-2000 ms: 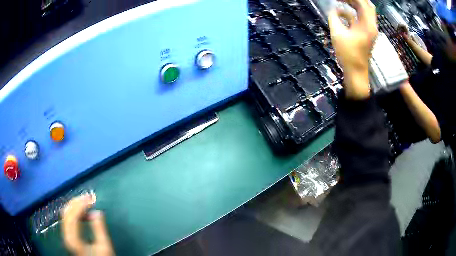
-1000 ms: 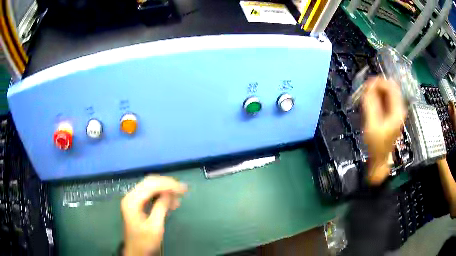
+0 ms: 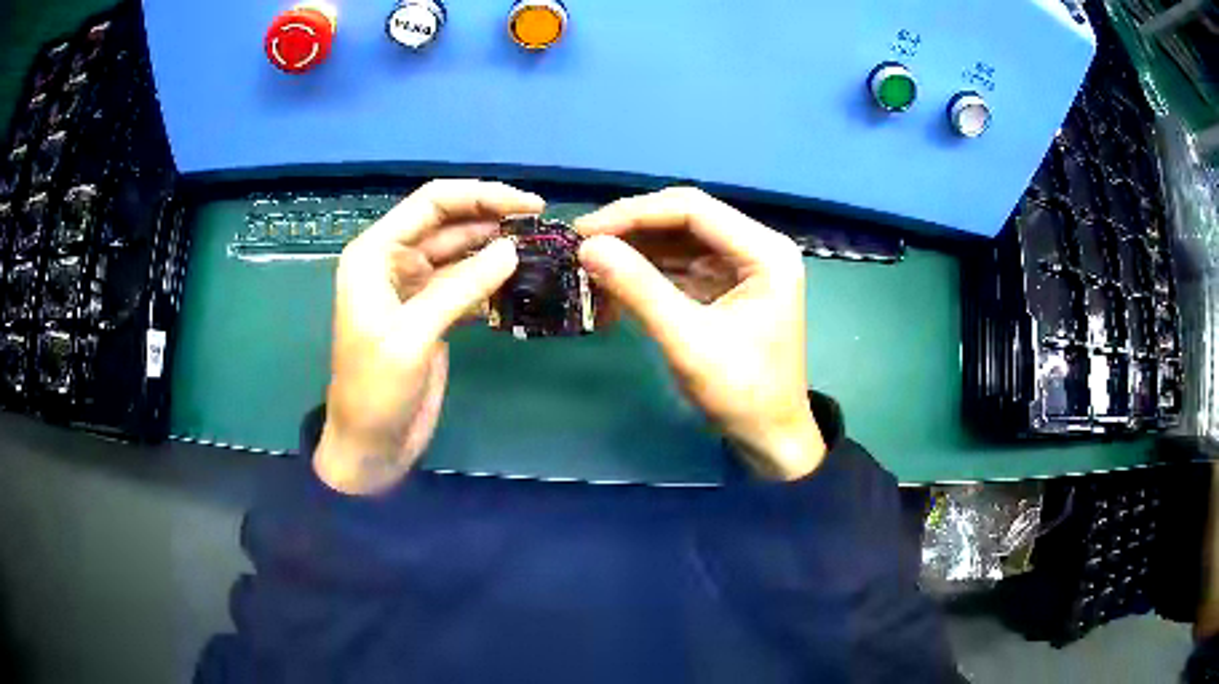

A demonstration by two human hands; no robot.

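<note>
A small dark electronic assembly (image 3: 542, 285) with a round black centre and small pale tabs at its lower edge is held above the green mat. My left hand (image 3: 408, 321) grips its left upper side between thumb and fingers. My right hand (image 3: 709, 314) grips its right upper side the same way. The fingertips cover parts of its upper edges. Both hands are bare, with dark sleeves.
The blue control panel (image 3: 642, 107) stands just beyond my hands, with its red emergency stop (image 3: 300, 42) at left. Black trays stand at left (image 3: 80, 254) and right (image 3: 1096, 267). A clear ridged strip (image 3: 288, 230) lies on the mat. Clear bags (image 3: 980, 532) show below the bench.
My right hand has come back from the right-hand trays, and both hands now meet on the dark assembly. The view has turned back to centre and down over the mat.
</note>
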